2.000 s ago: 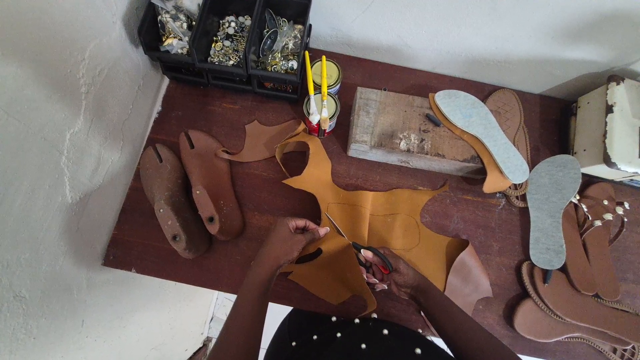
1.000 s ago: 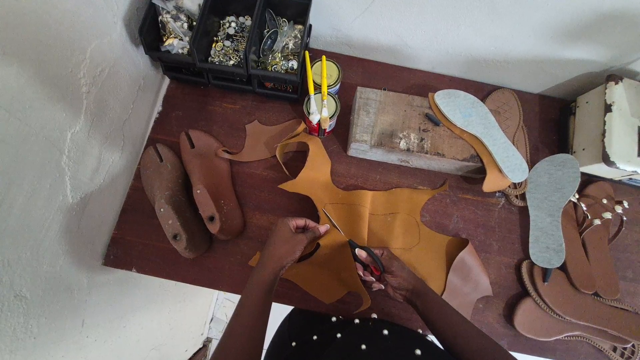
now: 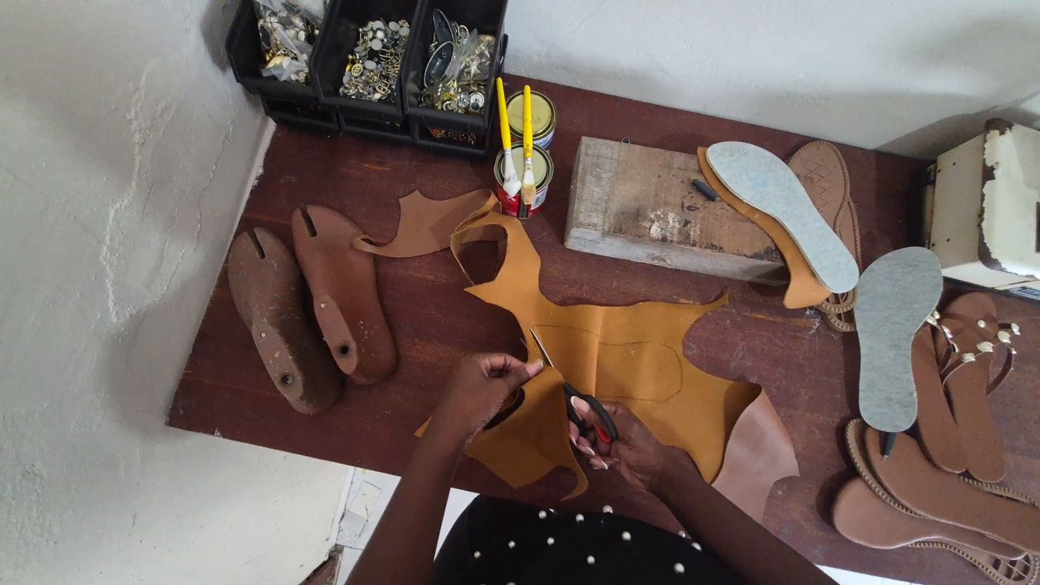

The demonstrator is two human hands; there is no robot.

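My right hand (image 3: 621,443) holds scissors with black and red handles (image 3: 600,414), their blades pointing up and left over the tan leather. My left hand (image 3: 487,394) pinches the edge of the tan leather piece (image 3: 642,325) near the blade tips. A sole-shaped outline is drawn on the leather right of the scissors. A flap of the leather (image 3: 524,443) lies between my hands. At its right end the leather folds over, showing a smooth brown side (image 3: 760,455). A brown leather scrap (image 3: 431,223) lies at the upper left of the piece.
Two shoe lasts (image 3: 345,301) lie at left. Black bins (image 3: 370,110) of metal fittings stand behind, beside cans (image 3: 526,191) with two yellow-handled brushes (image 3: 527,142). A wooden block (image 3: 650,211), grey insoles (image 3: 898,341), brown sandals (image 3: 963,390) and soles (image 3: 951,496) are at right.
My hands stay in nearly the same place on the leather. The loose flap between them has shifted slightly.
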